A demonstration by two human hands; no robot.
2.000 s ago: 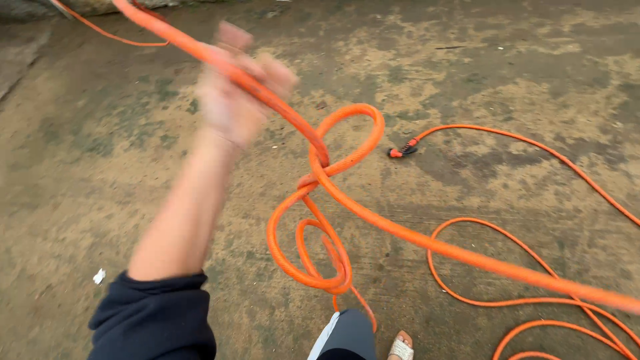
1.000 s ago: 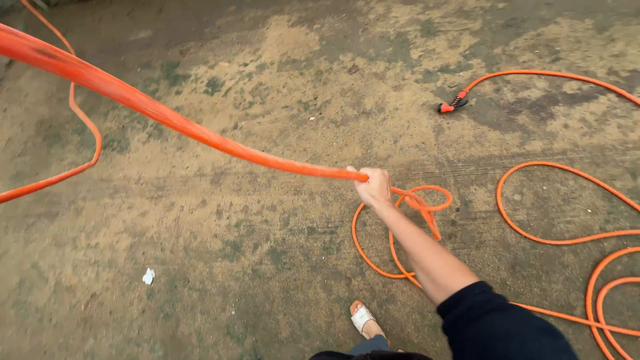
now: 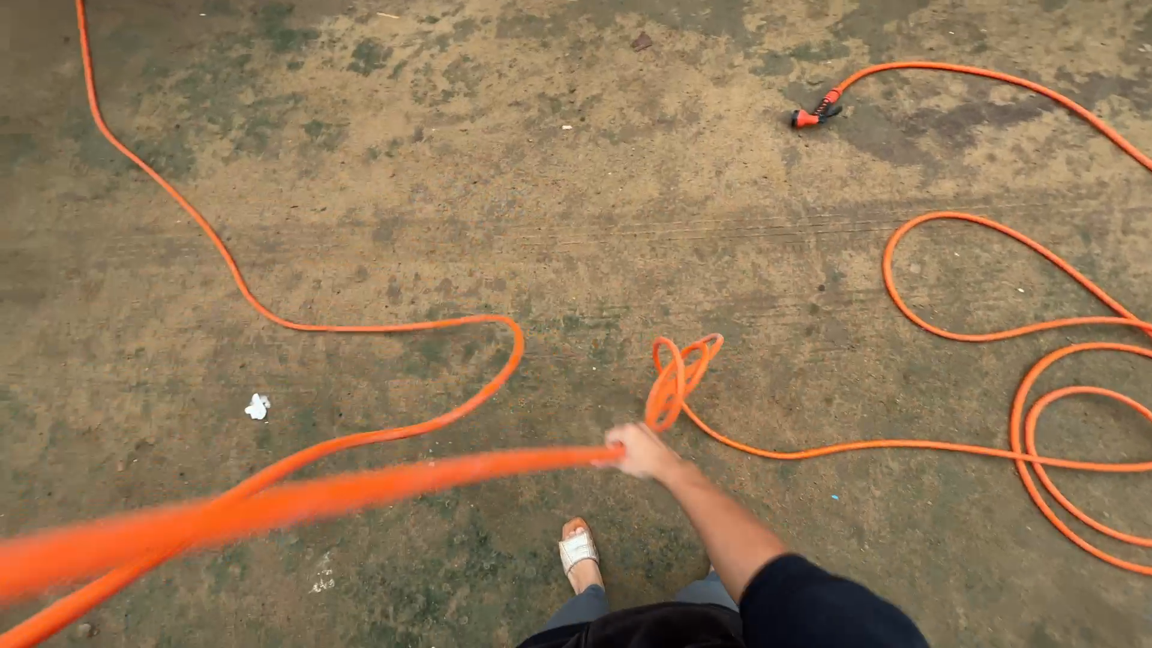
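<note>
My right hand (image 3: 641, 452), low in the middle of the head view, is closed around an orange garden hose (image 3: 504, 461). From the fist a blurred stretch of hose runs to the left edge, crossing another length of it. Just beyond the hand hangs or lies a tangle of small hose loops (image 3: 668, 387); whether it touches the ground I cannot tell. A line of hose leads from the tangle to the right. The left hand is out of view.
An orange and black spray nozzle (image 3: 814, 115) lies on the dirty concrete ground (image 3: 576, 180) at the upper right. Larger hose loops (image 3: 1017, 423) spread at the right edge. A white scrap (image 3: 257, 407) lies at left. My sandalled foot (image 3: 578, 549) is below the hand.
My left hand, which I cannot surely tell apart earlier, is absent now. The hose at left now lies in a long curve across the ground, and the loops by my right hand are bunched tighter.
</note>
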